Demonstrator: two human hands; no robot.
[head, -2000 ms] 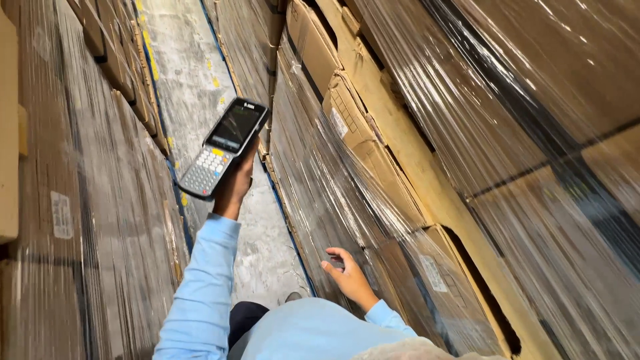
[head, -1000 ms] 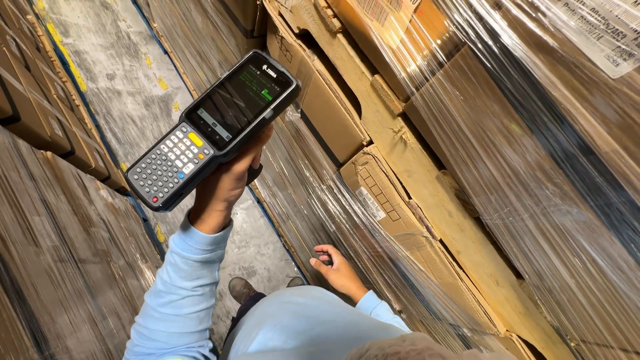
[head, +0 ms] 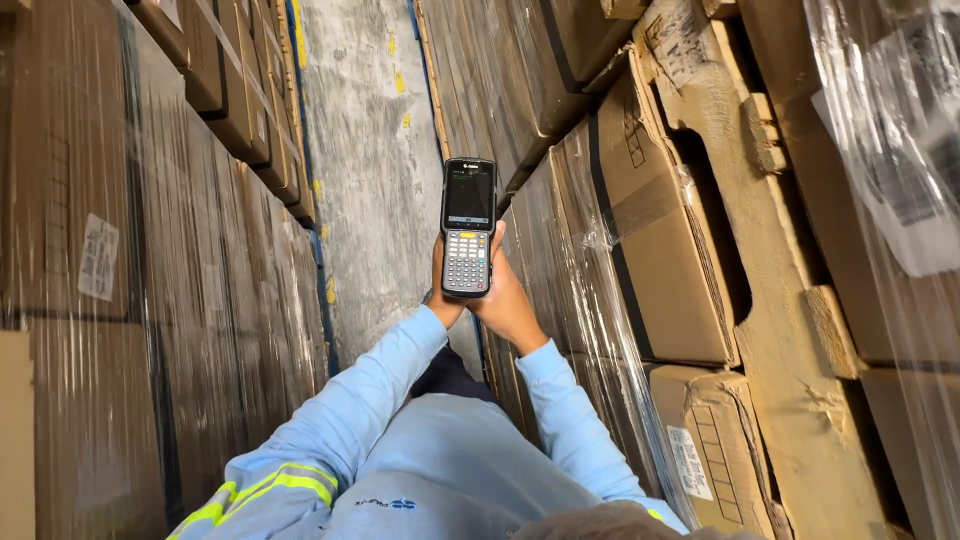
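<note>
A Zebra handheld mobile computer with a dark screen and a keypad is upright in the middle of the head view. My left hand grips its lower left side, the fingers mostly hidden behind it. On the lower right side my right hand holds the same device, its thumb along the edge. Small text shows on the screen. Both forearms are in light blue sleeves.
Stretch-wrapped cardboard boxes line the left side. More cartons and a wooden pallet stand close on the right. Between the stacks runs a narrow concrete floor with worn yellow marks.
My right hand, apart from the device before, has come up to hold it too. The device has turned upright and moved to the middle between my hands.
</note>
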